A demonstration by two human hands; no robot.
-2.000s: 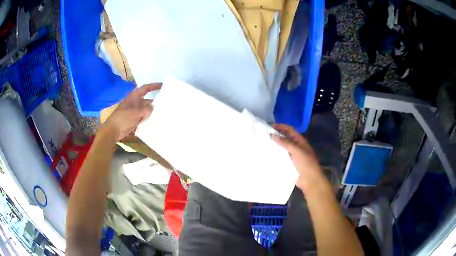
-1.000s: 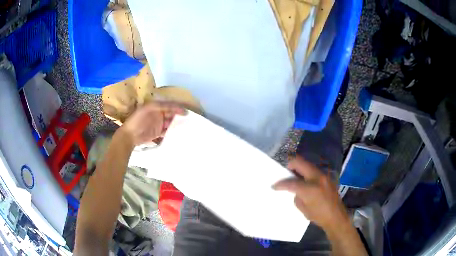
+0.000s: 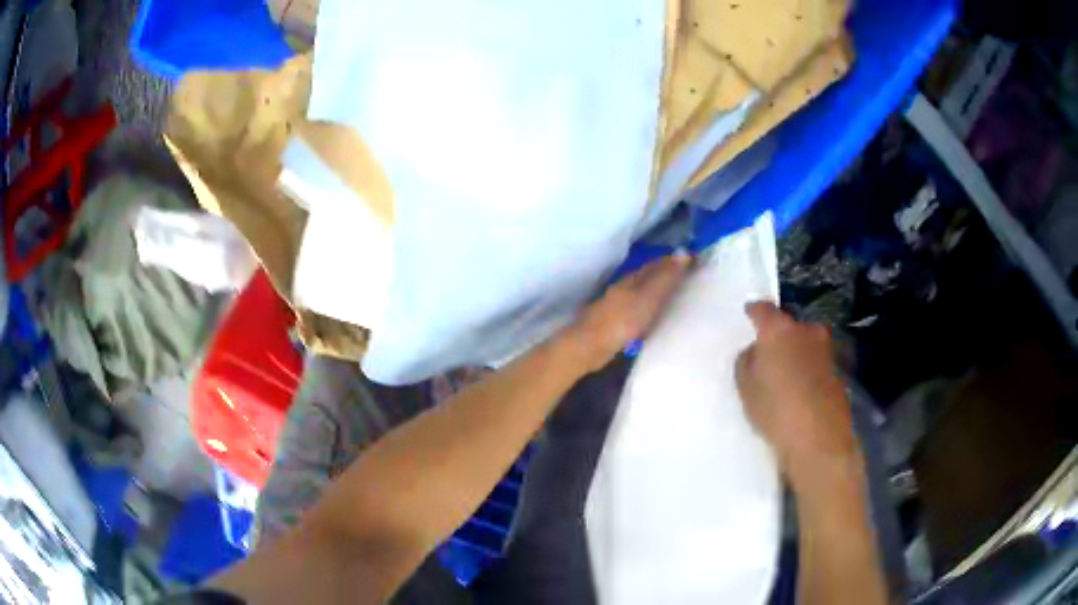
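Note:
A white-looking cut fabric panel hangs lengthwise over my right thigh, its narrow end up by the bin. My left hand reaches across and holds its upper left edge; the fingertips are partly hidden. My right hand holds its upper right edge. A large light grey-blue fabric panel lies over the blue plastic bin, on perforated kraft paper. More brown paper sticks out at the left with a smaller white piece.
A red stool stands at the lower left, near crumpled olive cloth. A red frame is at the far left. A blue basket shows between my legs. A grey metal bar runs along the right.
The view has shifted right. The white panel has swung from lying across my lap to lengthwise on the right. My left hand has moved from its left end to its upper edge near the bin.

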